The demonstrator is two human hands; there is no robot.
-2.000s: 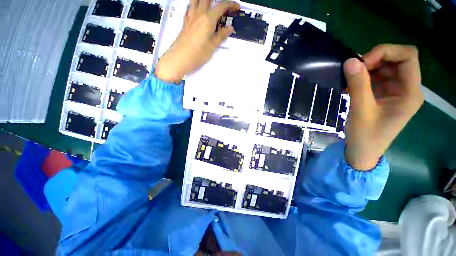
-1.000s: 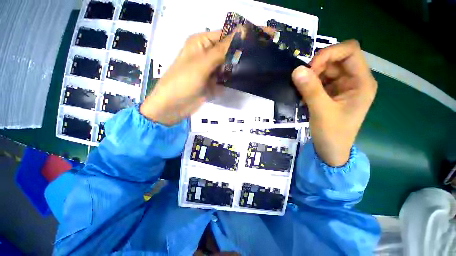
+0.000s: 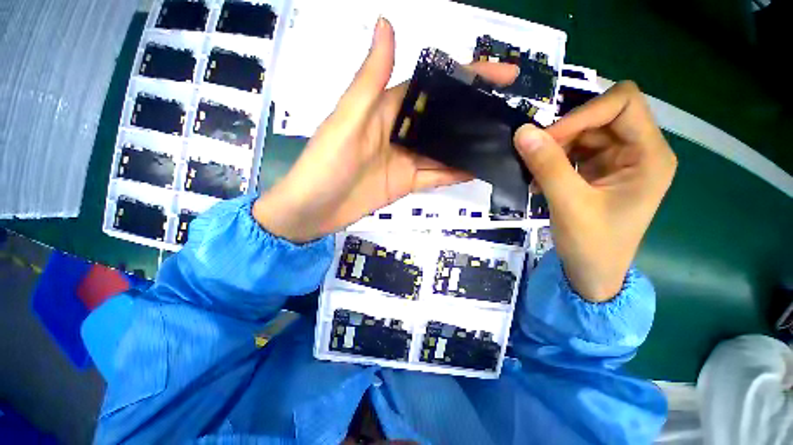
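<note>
A circuit board lies across the fingers of my left hand, whose thumb is raised and apart. A black adhesive sheet covers most of the board, with gold spots showing at its left end. My right hand pinches the sheet's right end between thumb and fingers. Below the hands, the white component tray holds bare-looking boards in its pockets. Another board sits in a pocket at the tray's far right. The white release liner sheet lies across the tray, partly hidden by my hands.
A second white tray at left holds black-covered boards. A translucent ribbed pile stands at far left. A white liner lies beyond my left hand. A person's white sleeve shows at lower right, beside the green mat.
My left hand has taken a board from the tray. My right hand has moved left with the black sheet, which now lies over the board. My left thumb has lifted off.
</note>
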